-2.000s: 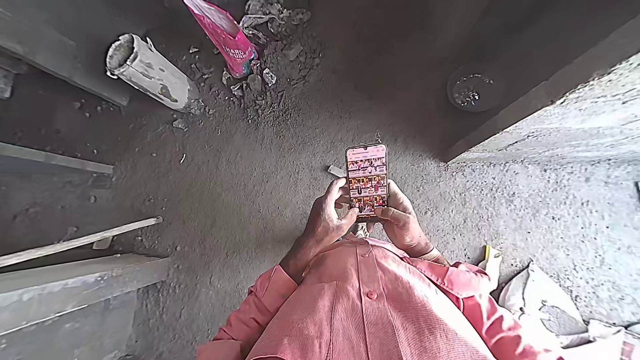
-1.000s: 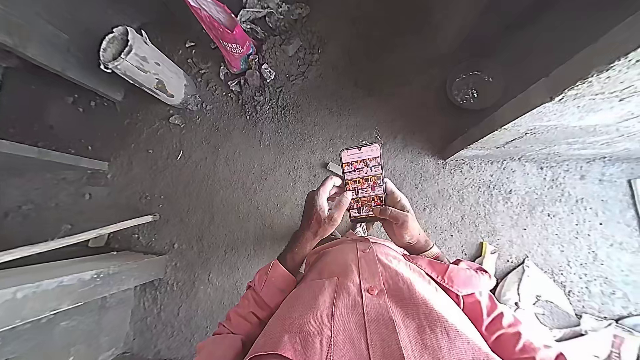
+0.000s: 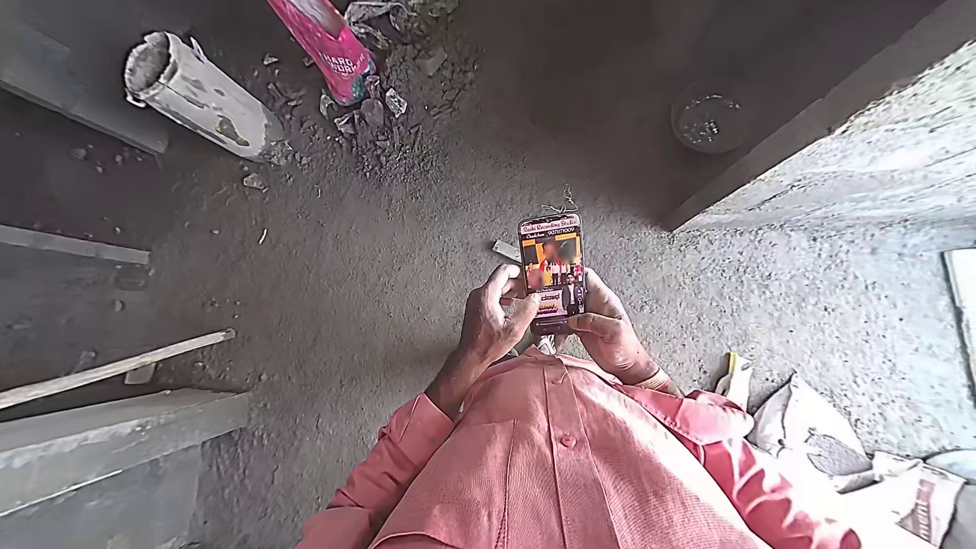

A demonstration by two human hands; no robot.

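Note:
A smartphone (image 3: 552, 267) is held upright in front of my pink shirt, its lit screen showing colourful pictures and writing. My left hand (image 3: 492, 313) is at the phone's left edge, the thumb over the lower left of the screen. On the other side, my right hand (image 3: 610, 324) grips the lower right edge, its thumb near the bottom of the screen. The fingers behind the phone are mostly hidden.
A mortar-stained white cylindrical container (image 3: 210, 99) and a pink printed bag (image 3: 335, 53) lie near rubble. A round pan (image 3: 707, 118) rests at upper right by a wall. Sacks (image 3: 808, 423) lie at lower right, and a wooden strip (image 3: 114, 370) is at left.
The phone screen has changed from rows of small pictures to a larger picture with a banner. Both hands remain at the phone.

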